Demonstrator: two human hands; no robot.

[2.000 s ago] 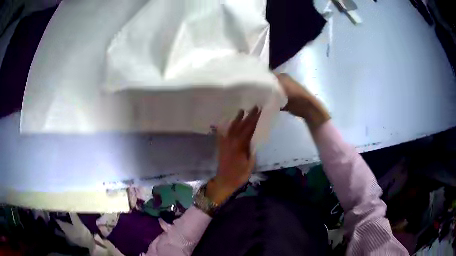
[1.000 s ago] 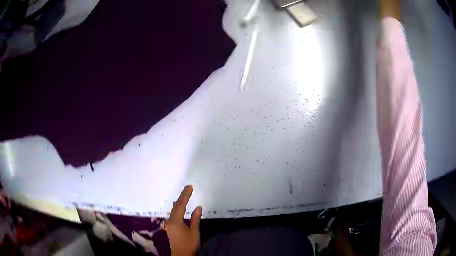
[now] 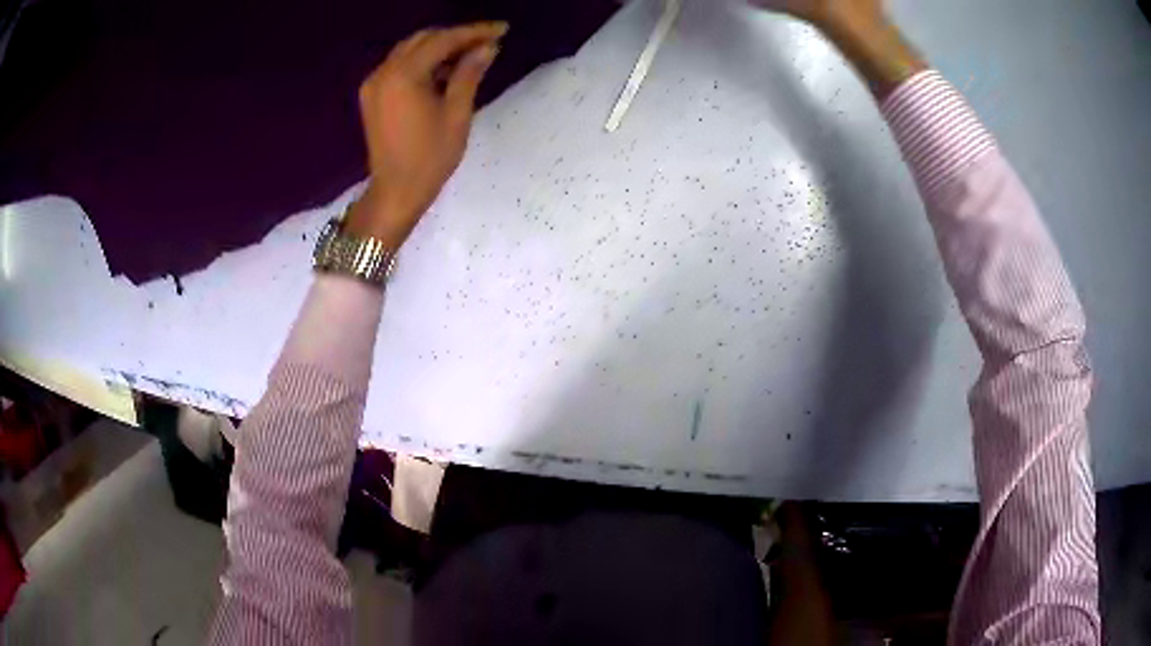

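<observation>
Dark purple cloth (image 3: 227,114) lies flat across the upper left, with an uneven edge on the pale table (image 3: 656,328). My left hand (image 3: 423,120) is over the cloth near this edge. Its fingers are curled and the thumb and fingertips are close together. I see nothing between them, but cannot tell whether they pinch something thin. My right hand (image 3: 839,25) is at the top edge of the picture, partly cut off, and its grip is hidden.
A thin white strip (image 3: 641,70) lies on the table between my hands. Many small dark specks are scattered over the tabletop. The table's front edge curves across the lower part, with dark and pale things below it, including a light-coloured scrap (image 3: 417,492).
The white paper seen two seconds ago is out of view, and the purple cloth lies uncovered. My left hand has moved up from the table's front edge to the cloth. The block at the top is no longer visible.
</observation>
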